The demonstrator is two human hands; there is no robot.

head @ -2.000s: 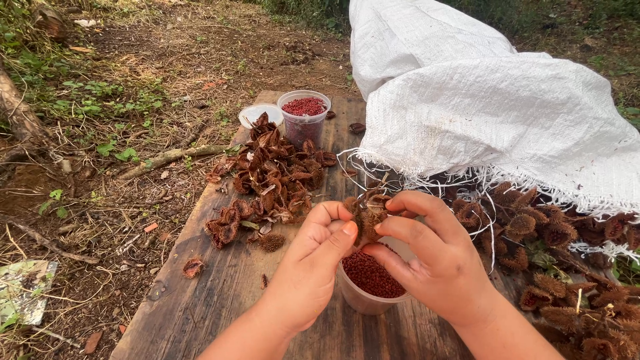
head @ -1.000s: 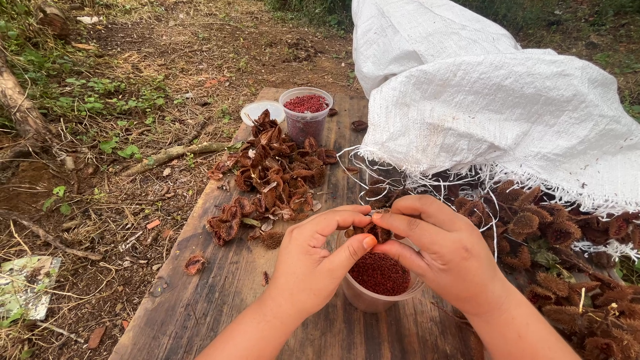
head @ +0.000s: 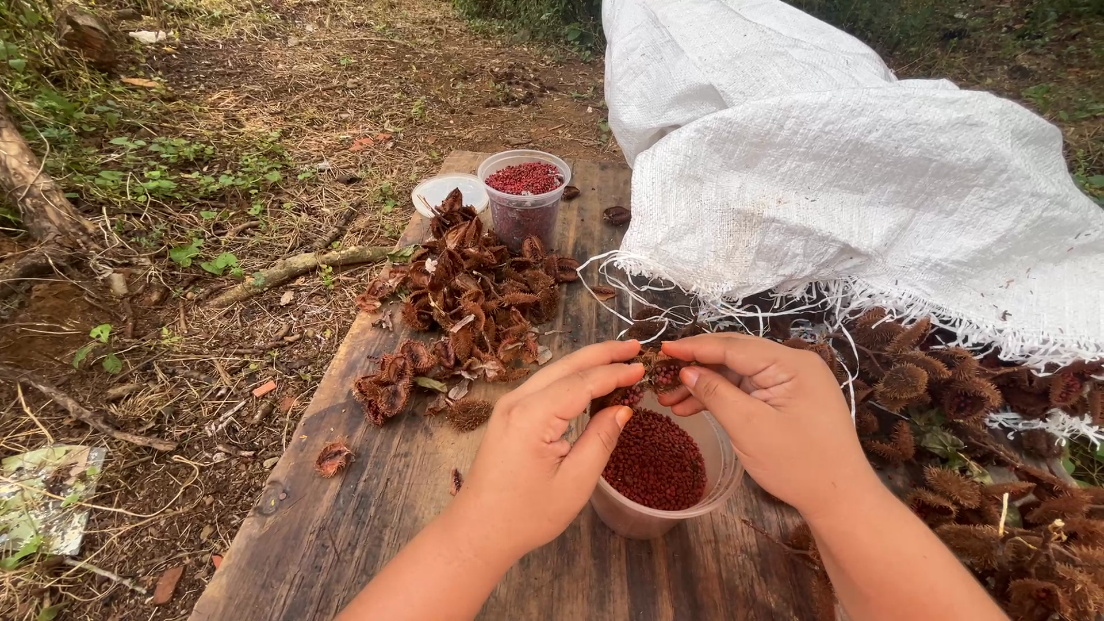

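Note:
My left hand (head: 565, 435) and my right hand (head: 759, 401) meet above a plastic tub (head: 723, 466) of small red seeds (head: 657, 461). Between my fingertips is a spiny brown annatto pod, split in two. One half (head: 623, 397) sits in my left fingers, the other half (head: 666, 375) in my right, with red seeds showing inside both. Fingers partly hide the halves and the tub's far rim.
Opened husks (head: 483, 293) lie heaped on the wooden board (head: 345, 535), near a second tub (head: 524, 207) of red seeds and a lid (head: 448, 191). At right, a white woven sack (head: 828, 190) with frayed edges lies beside spiny pods (head: 992, 509).
The pod between my hands, whole-looking two seconds ago, is now parted into halves with seeds exposed. My hands have stayed over the tub.

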